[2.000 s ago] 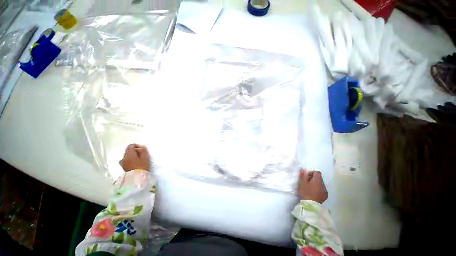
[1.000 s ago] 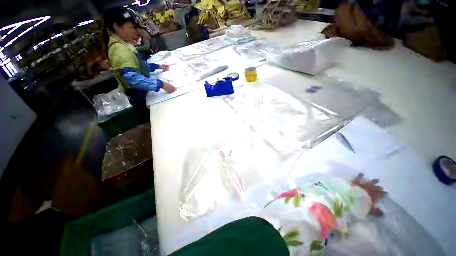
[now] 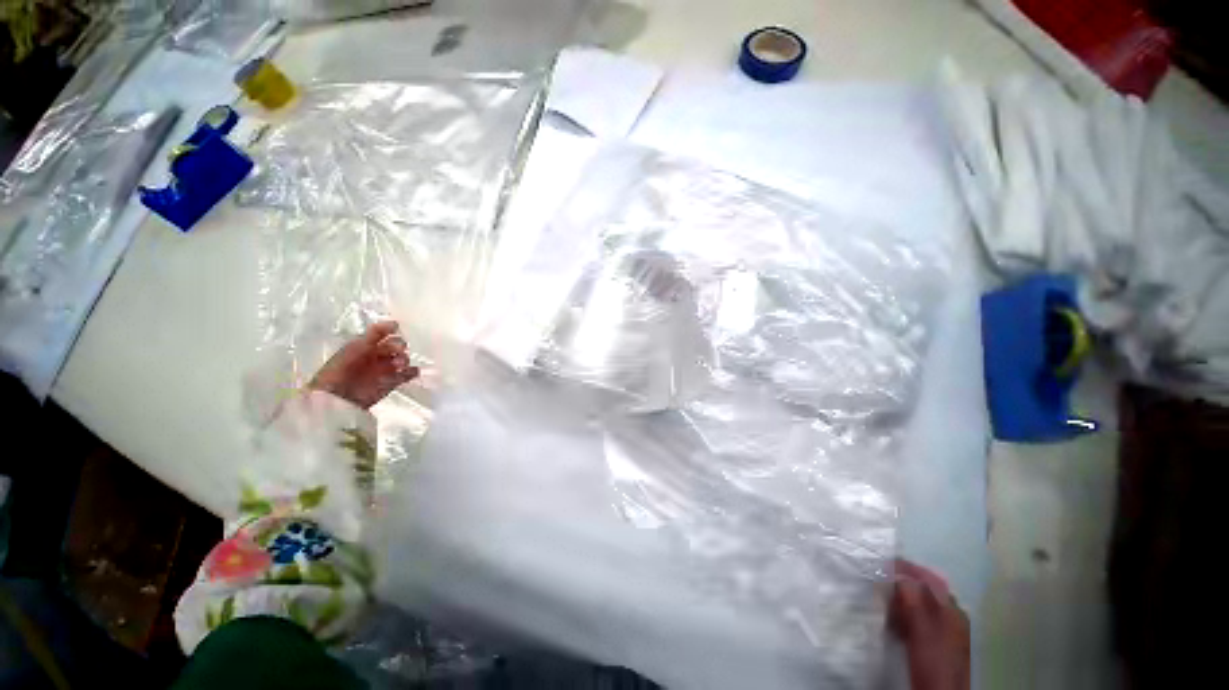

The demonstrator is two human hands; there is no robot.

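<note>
A shiny clear poly bag (image 3: pixel 775 391) lies wrinkled and slanted over white tissue paper (image 3: pixel 512 499); a greyish shape shows through it. My left hand (image 3: pixel 367 367) is over the clear film at the left, fingers loosely curled and apart, with nothing clearly held. My right hand (image 3: pixel 930 627) is blurred at the lower right, its fingers closed at the edge of the poly bag. More flat clear poly bags (image 3: pixel 391 148) lie at the left.
Blue tape dispensers stand at the left (image 3: pixel 198 175) and right (image 3: pixel 1031 357). A blue tape roll (image 3: pixel 772 54), yellow tape roll (image 3: pixel 266 84) and folded white paper (image 3: pixel 600 92) lie at the back. White strips (image 3: pixel 1038 175) are at the right; a red object (image 3: pixel 1098 41) is behind.
The view turned left to another person and came back. Against the first frame, the poly bag lies slanted and more wrinkled, and my left hand has moved up with its fingers loosened.
</note>
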